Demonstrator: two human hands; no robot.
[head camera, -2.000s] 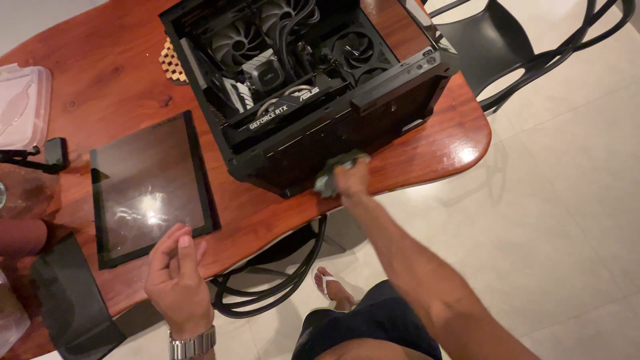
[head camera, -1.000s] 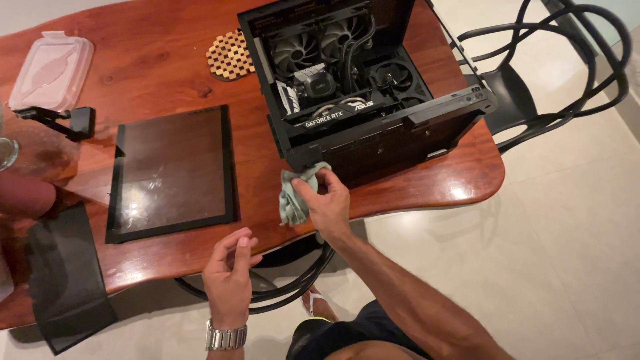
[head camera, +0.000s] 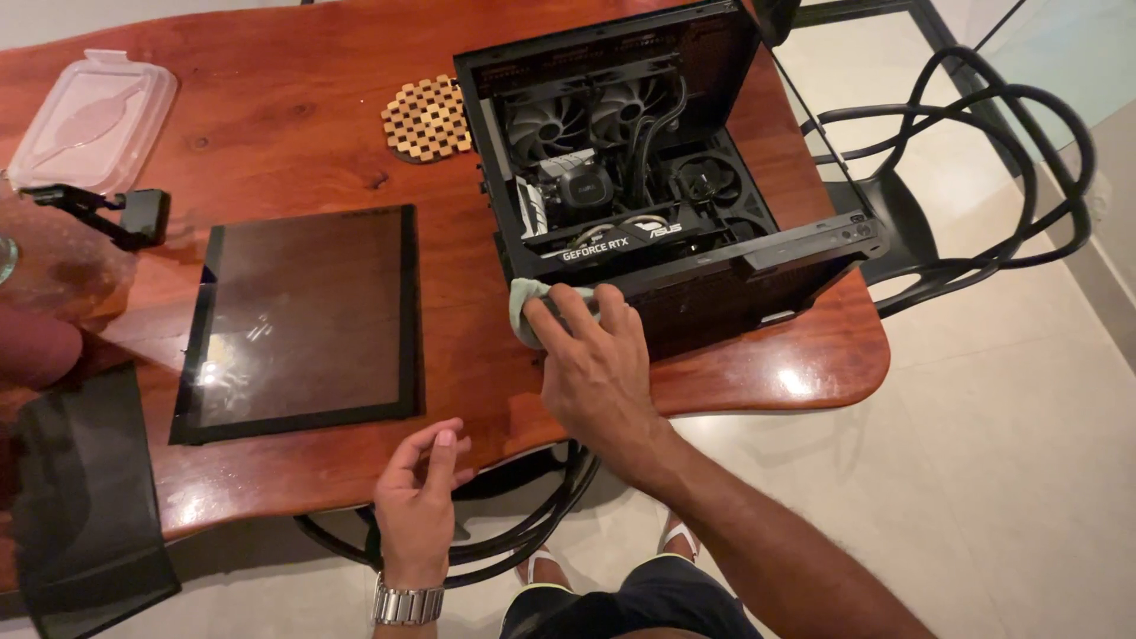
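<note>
My right hand (head camera: 599, 373) grips a pale green cloth (head camera: 525, 312) against the near left corner of a black computer case (head camera: 710, 311). The case lies on the wooden table with its side uncovered, showing fans (head camera: 546, 124), a cooler pump block (head camera: 586, 188) and a graphics card (head camera: 621, 248) marked GeForce RTX and ASUS. Over the table's front edge my left hand (head camera: 422, 497) hovers with nothing in it, fingers slightly curled and apart, a metal watch on its wrist. Left of the case, a dark glass side panel (head camera: 306, 319) with a black border lies flat.
A checkered wooden trivet (head camera: 428, 118) touches or nearly touches the case's left side. Farther left are a clear plastic lid (head camera: 98, 120), a black clamp-like stand (head camera: 124, 213) and a black mesh sheet (head camera: 84, 506) overhanging the table edge. Black chairs (head camera: 896, 222) stand right and below.
My right hand has moved the cloth from the lower front of the case, then beside it, up to its near left corner. The left hand remains empty.
</note>
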